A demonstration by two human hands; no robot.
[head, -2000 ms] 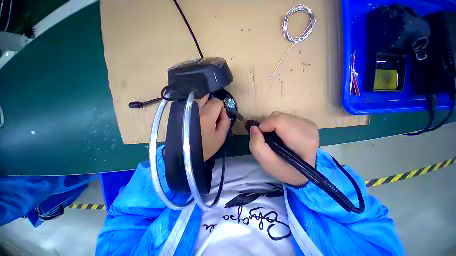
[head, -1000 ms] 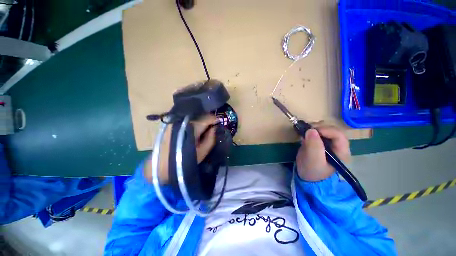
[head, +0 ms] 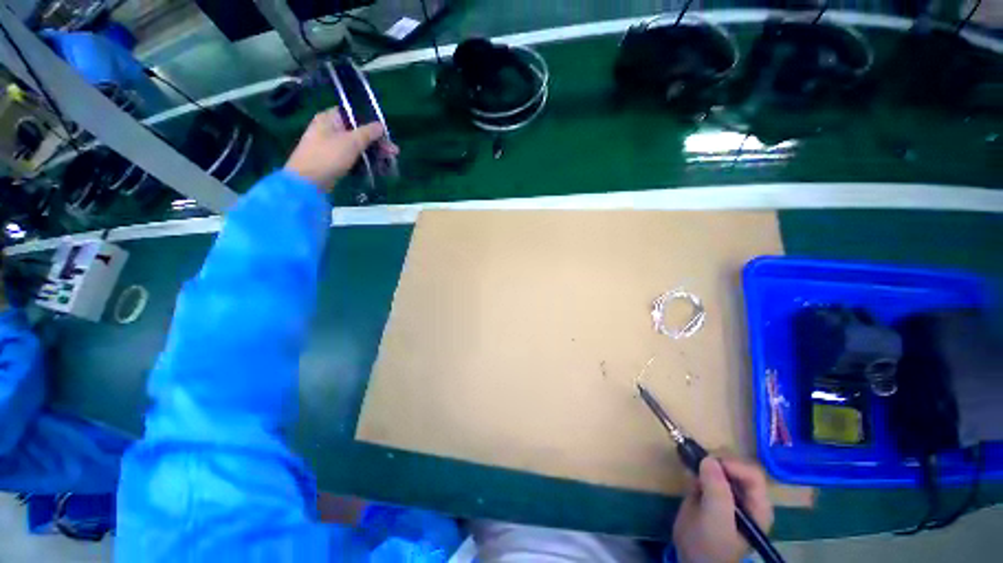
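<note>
My left hand (head: 335,148) is stretched out to the far left over the green strip behind the white rail. It is closed around the headband of a black headset (head: 360,97) with two silvery bands; its cups are blurred and partly hidden. My right hand (head: 723,508) holds the black soldering iron (head: 691,449) near the bottom edge. The iron's tip is over the brown cardboard (head: 517,319), at the thin end of the solder wire coil (head: 678,315).
More black headsets (head: 500,83) lie on the green strip beyond the white rail (head: 616,202). A blue tray (head: 869,473) at the right holds a black station, a yellow sponge (head: 837,424) and red and white wires. A white box (head: 83,278) stands left, near another person's blue sleeve.
My left hand has carried the headset from over the cardboard to the green strip at the far left. The iron has moved off the open cup to the solder wire's end. The view has tilted up.
</note>
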